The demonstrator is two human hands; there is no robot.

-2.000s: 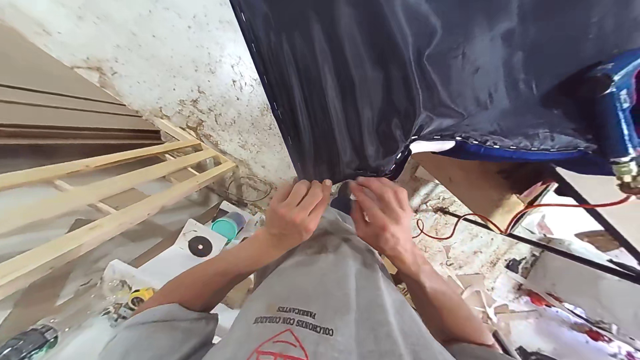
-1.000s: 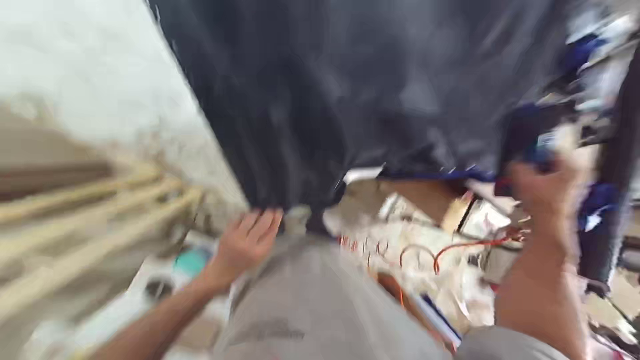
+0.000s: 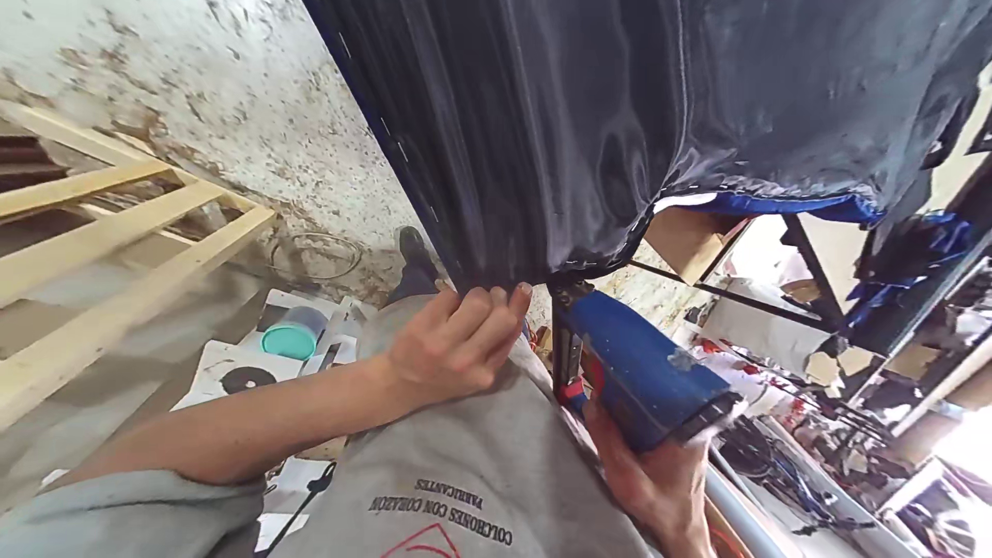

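A black fabric [image 3: 496, 139], stapled along its borders, covers a large piece whose near edge reaches my waist. My left hand [image 3: 465, 333] grips the fabric at that near edge, fingers curled over it. Close by on the right, my right hand [image 3: 651, 473] holds a blue pneumatic staple gun [image 3: 651, 372], its nose against the fabric's edge near the corner. The handle is partly hidden behind the tool's body. A curved stapled border with blue fabric [image 3: 806, 206] below it runs to the right.
A slatted wooden frame [image 3: 139, 240] lies at the left by a stained wall [image 3: 232, 101]. A teal-lidded container [image 3: 291, 335] stands on papers below. Dark metal bars [image 3: 814, 271], cardboard [image 3: 686, 236] and tangled cables [image 3: 783, 465] are at the right.
Two seconds ago both hands were at the fabric's near edge and the staple gun lay at the far right. My right hand went right to it, and now holds it at the near edge.
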